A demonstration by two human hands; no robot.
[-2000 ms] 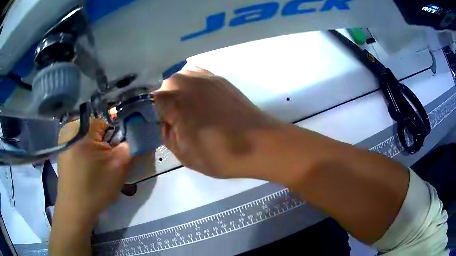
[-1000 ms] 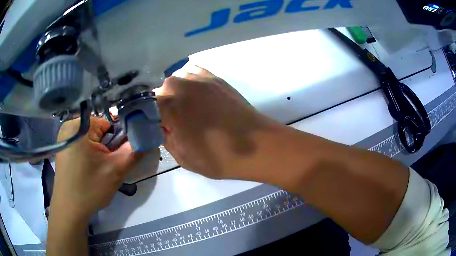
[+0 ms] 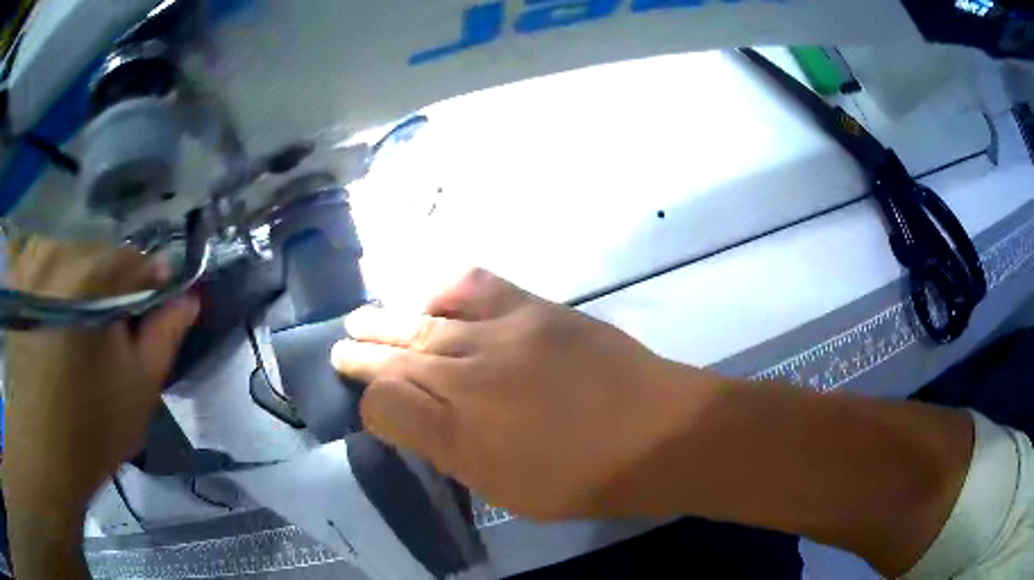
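A dark grey fabric piece (image 3: 308, 380) lies in front of the needle area, with a grey strip (image 3: 414, 510) hanging over the front edge. Pale cloth (image 3: 215, 408) lies beside it at the left. My right hand (image 3: 465, 385) has its fingertips on the dark grey piece's right edge; whether they pinch or press it is unclear. My left hand (image 3: 91, 340) holds dark grey cloth (image 3: 227, 300) left of the needle area, its fingers partly behind the thread guard. Dark thread loops over the cloth. The grey attachment (image 3: 323, 272) hides the needle.
The sewing machine head (image 3: 340, 68) spans the top, with a tension dial (image 3: 133, 153) at left. Black scissors (image 3: 935, 255) lie at right, near a green tool (image 3: 819, 68). The bed ruler (image 3: 839, 354) runs along the front edge. A control panel (image 3: 975, 14) is top right.
My right hand has moved down and toward the front, away from the needle area. My left hand has moved left. Dark grey and pale cloth now show between them. The view has shifted slightly.
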